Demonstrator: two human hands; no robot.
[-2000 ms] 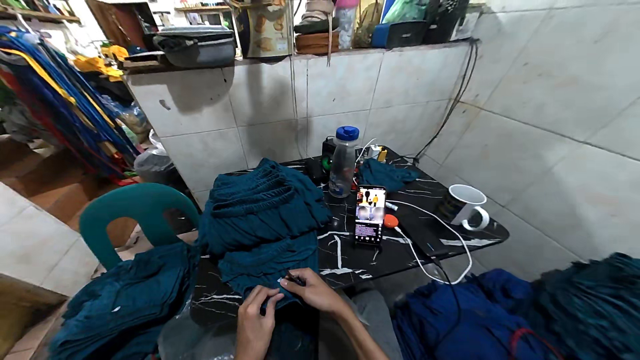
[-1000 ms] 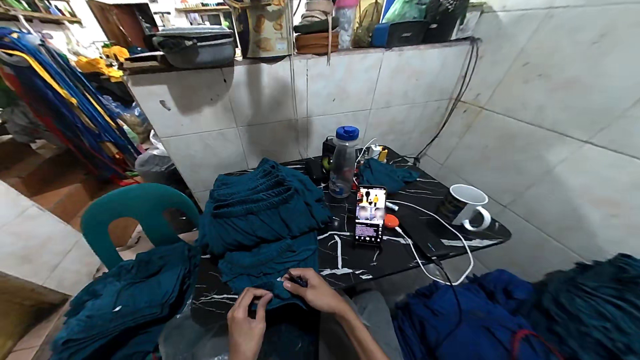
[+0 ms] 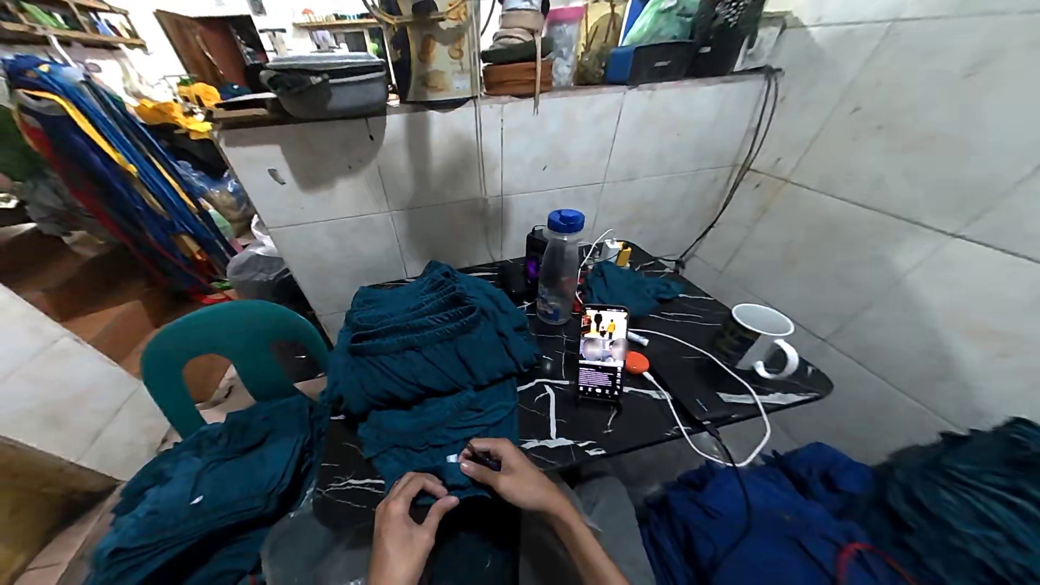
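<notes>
My left hand (image 3: 413, 520) pinches the waistband edge of a dark teal garment (image 3: 443, 422) at the front of the black table. Close to its right, my right hand (image 3: 512, 475) holds a small dark tool, too small to name surely, beside a small white label (image 3: 452, 459) on the cloth. Behind them a stack of gathered teal garments (image 3: 431, 333) lies on the table. A lit phone (image 3: 602, 353) stands upright to the right of the stack, with a clear plastic bottle with a blue lid (image 3: 561, 268) behind it.
A mug (image 3: 756, 337) and white cable (image 3: 760, 406) are on the table's right side. More teal garments (image 3: 219, 479) lie at the left by a green plastic chair (image 3: 236, 325). Blue garments (image 3: 756, 512) are piled at lower right. A tiled wall (image 3: 561, 162) stands behind.
My left hand has moved slightly away from my right hand since the earliest frame. The garment stack and phone have stayed in place.
</notes>
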